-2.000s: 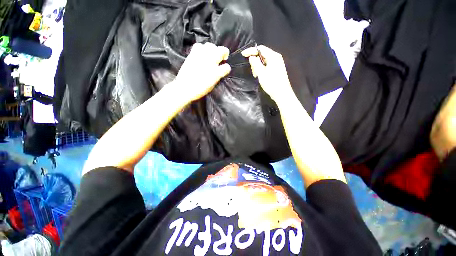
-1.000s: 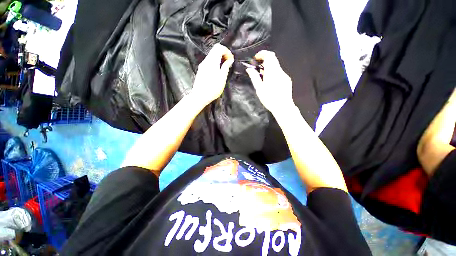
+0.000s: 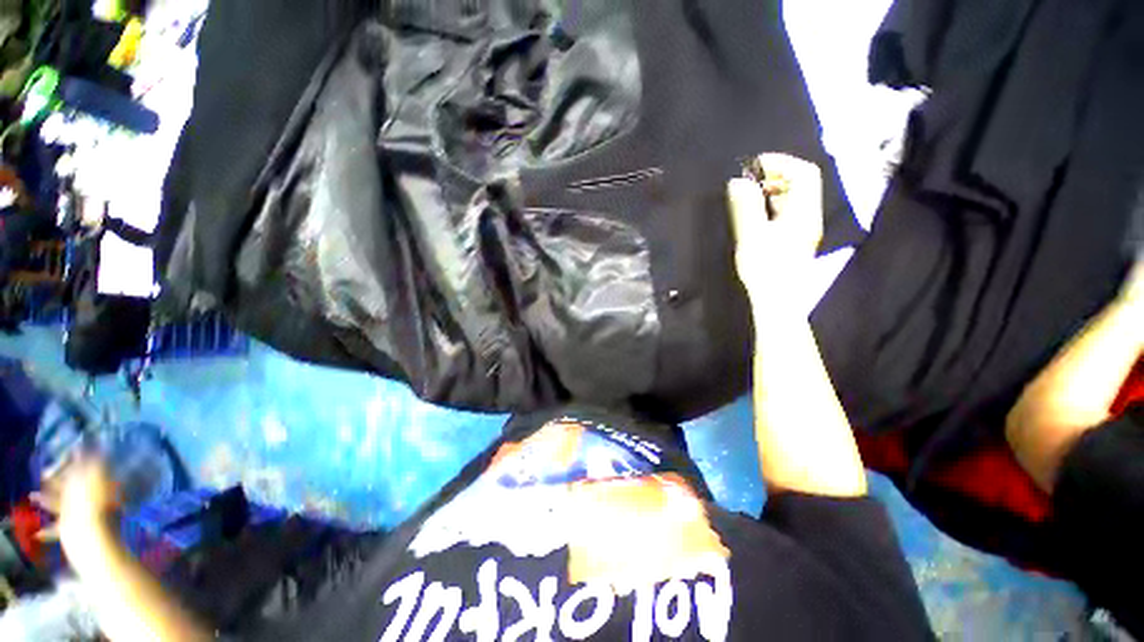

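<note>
A black coat (image 3: 703,88) lies spread in front of me with its creased shiny lining (image 3: 339,238) showing. A narrow slit with pale edges shows in the cloth right of the lining's gathered part. My right hand (image 3: 778,213) is over the coat's right part, fingers curled round a small dark tool (image 3: 754,168), possibly snips; most of it is hidden by the fingers. My left hand (image 3: 82,489) is off the coat at the far lower left, blurred, in front of blue crates. Whether it holds anything is unclear.
Another dark garment (image 3: 1004,188) lies to the right, with red cloth (image 3: 979,483) below it. Another person's arm (image 3: 1085,389) reaches in at the right edge. Blue crates (image 3: 188,514) stand on the blue floor (image 3: 314,439) at lower left. Cluttered white benches are at upper left.
My left hand has left the coat and swung out to the far lower left. My right hand has moved right, away from the lining, still with the small tool.
</note>
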